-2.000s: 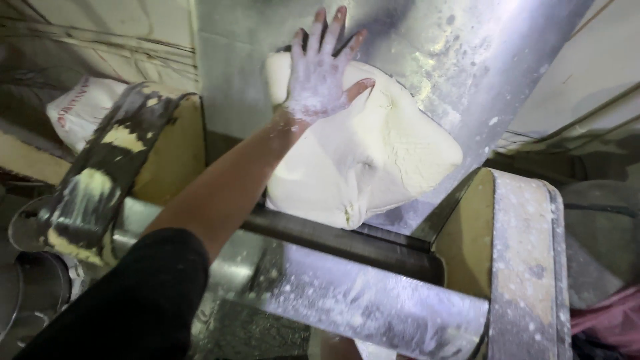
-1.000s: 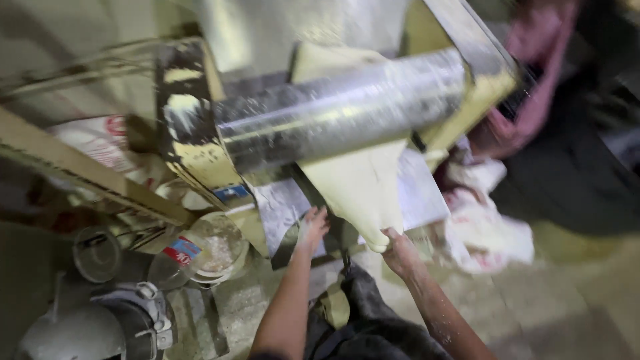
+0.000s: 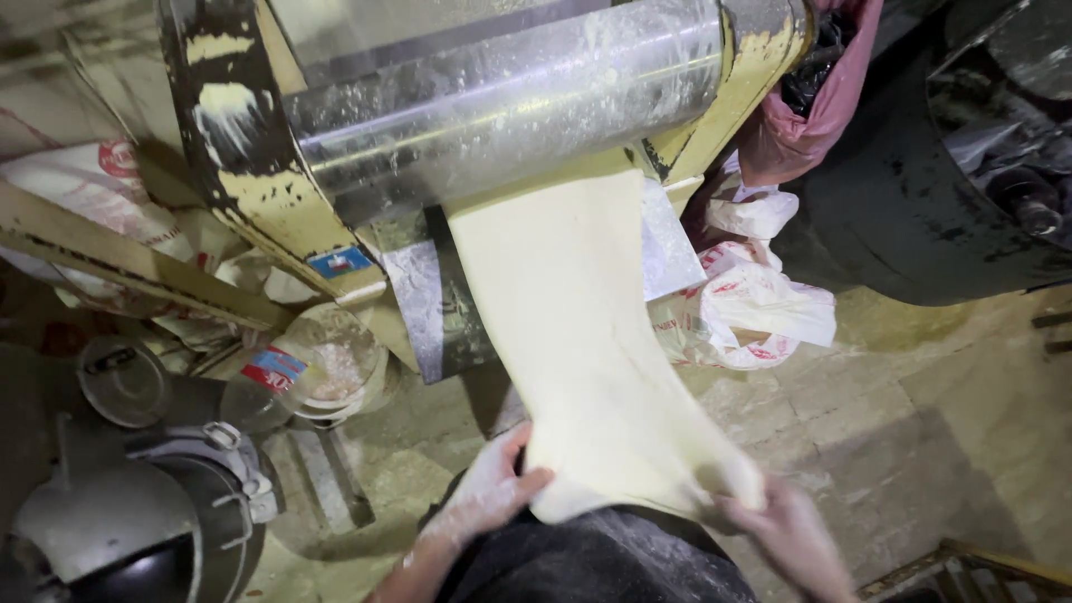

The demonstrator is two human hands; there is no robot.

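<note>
A long sheet of pale dough [image 3: 578, 335] hangs from under the floured metal roller [image 3: 519, 100] of a dough sheeter and stretches toward my body. My left hand [image 3: 502, 481], dusted with flour, grips the lower left corner of the sheet, thumb on top. At the lower right corner my right hand [image 3: 766, 519] holds the dough's edge; it is blurred. Between the two hands the lower edge sags over my dark, floury clothing. A metal plate [image 3: 670, 243] shows behind the dough, below the roller.
Left of the machine's worn side frame [image 3: 268, 176] stand a bucket [image 3: 343, 368], a clear plastic bottle [image 3: 264, 389] and a metal vessel [image 3: 142, 519]. At right are a white plastic bag [image 3: 754, 310], a pink bag [image 3: 804, 126] and a large dark tub [image 3: 888, 184].
Two seconds ago one hand pressed the dough mass above the roller. The dough now hangs out below it, longer than one second ago, with both hands holding its end. The view has tilted down.
</note>
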